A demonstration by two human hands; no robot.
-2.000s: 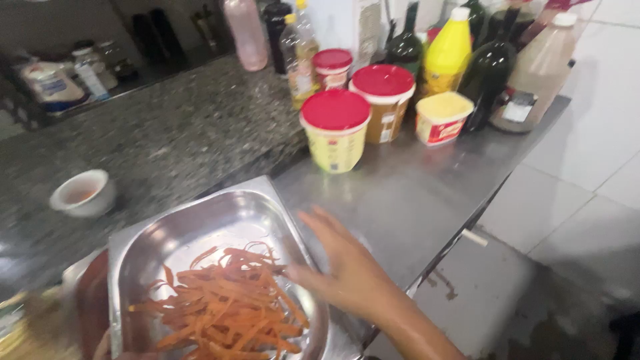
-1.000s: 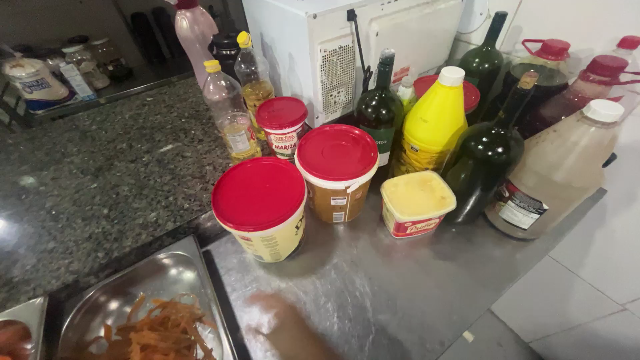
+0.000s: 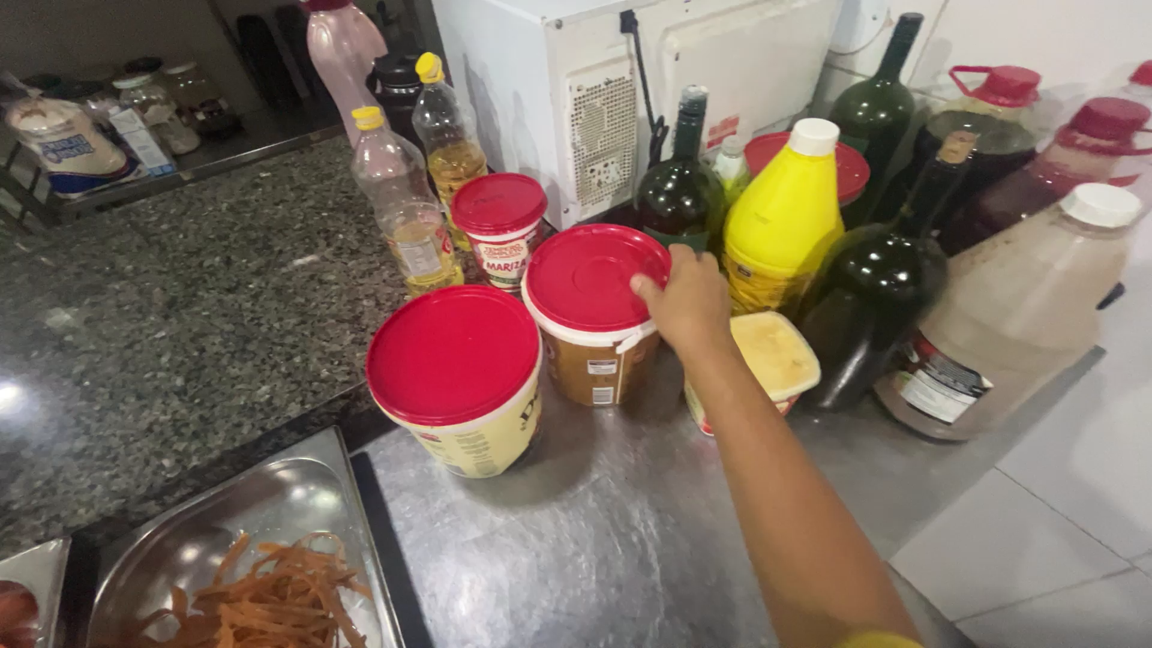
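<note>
My right hand (image 3: 688, 297) rests on the right edge of the red lid of a brown-sided plastic tub (image 3: 597, 279); the thumb lies on top, and the other fingers are partly hidden behind the rim. Left of it stands a cream tub with a red lid (image 3: 454, 355), and behind them a small red-lidded Mariza seasoning tub (image 3: 499, 216). By my forearm sits an open-topped margarine tub (image 3: 776, 351) with pale yellow contents. At lower left, a stainless steel pan (image 3: 346, 504) holds orange vegetable strips (image 3: 279, 598). My left hand is out of view.
Behind stand a yellow bottle (image 3: 783, 211), dark glass bottles (image 3: 868, 306), a large cloudy plastic jug (image 3: 1017, 315) and oil bottles (image 3: 414, 243). A white appliance (image 3: 621, 90) is at the back. A granite counter (image 3: 180, 297) adjoins the steel table (image 3: 576, 549). Another pan's edge (image 3: 40, 562) shows at lower left.
My right hand has moved from beside the steel pan, over the table, to the brown tub's lid. The view has shifted toward the tubs and bottles.
</note>
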